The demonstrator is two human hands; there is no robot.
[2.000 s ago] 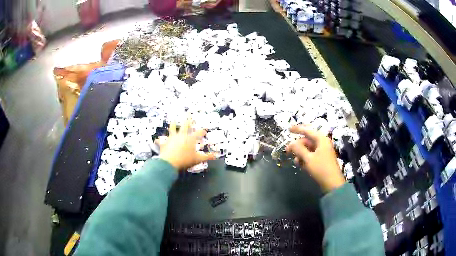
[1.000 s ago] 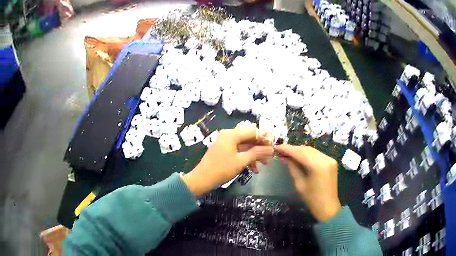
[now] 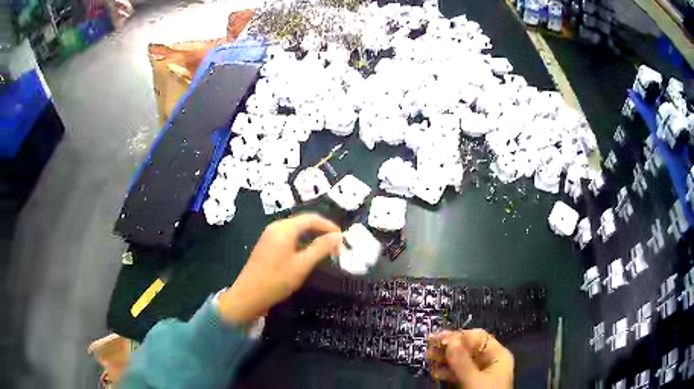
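Observation:
My left hand (image 3: 278, 262) holds a white housing (image 3: 358, 249) between thumb and fingertips, above the dark green bench top. My right hand (image 3: 473, 358) is low in the picture at the rows of black inserts (image 3: 403, 323). Its fingertips are bent together over the rows; a small dark and brassy bit shows at them, too blurred to name. A loose black insert (image 3: 396, 246) lies just right of the held housing. A single white housing (image 3: 387, 213) lies above it. The large heap of white housings (image 3: 411, 83) spreads beyond.
Black foam pads (image 3: 190, 152) lie on a blue sheet (image 3: 237, 55) at left. A yellow-handled tool (image 3: 148, 297) lies at the left bench edge. Black foam rows with white pieces (image 3: 639, 262) stand at right. Brass slivers (image 3: 312, 23) lie at the back of the heap.
My hands were together at the bench middle and are now apart. My left hand moved left with a white housing in it. My right hand moved down to the black rows. The view has shifted.

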